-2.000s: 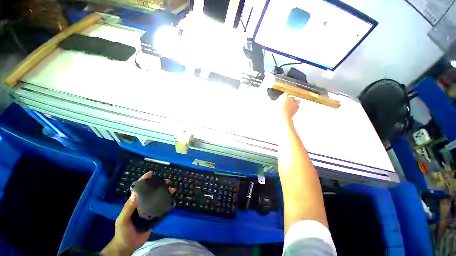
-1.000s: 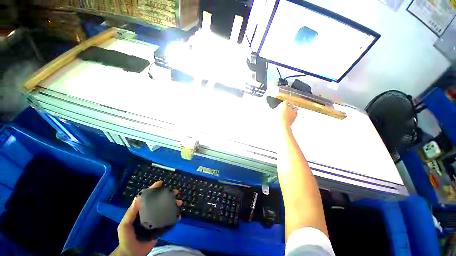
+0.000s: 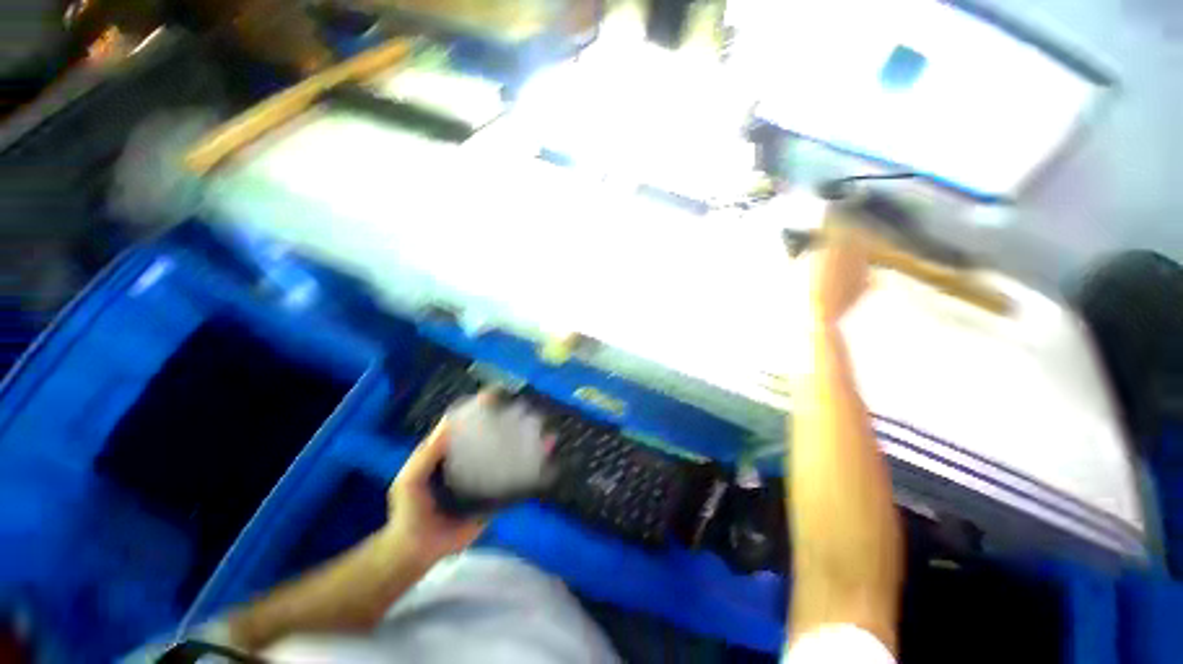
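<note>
My left hand holds a palm-sized housing above the keyboard, its face greyish under glare and its underside dark; it may be more than one piece. My right hand reaches across the white work surface to the wooden guide bar below the monitor. A small dark piece shows at its fingertips. The picture is blurred, so whether the fingers grip it cannot be told.
The keyboard and mouse lie on the blue shelf. A blue crate with dark contents stands left, a dark bin right. The monitor shows one dark part. A bright light glares at centre-back. A dark fan stands far right.
The view has turned, so the bench and monitor sit further right in the picture. My left hand still holds the housing. My right hand stays by the guide bar.
</note>
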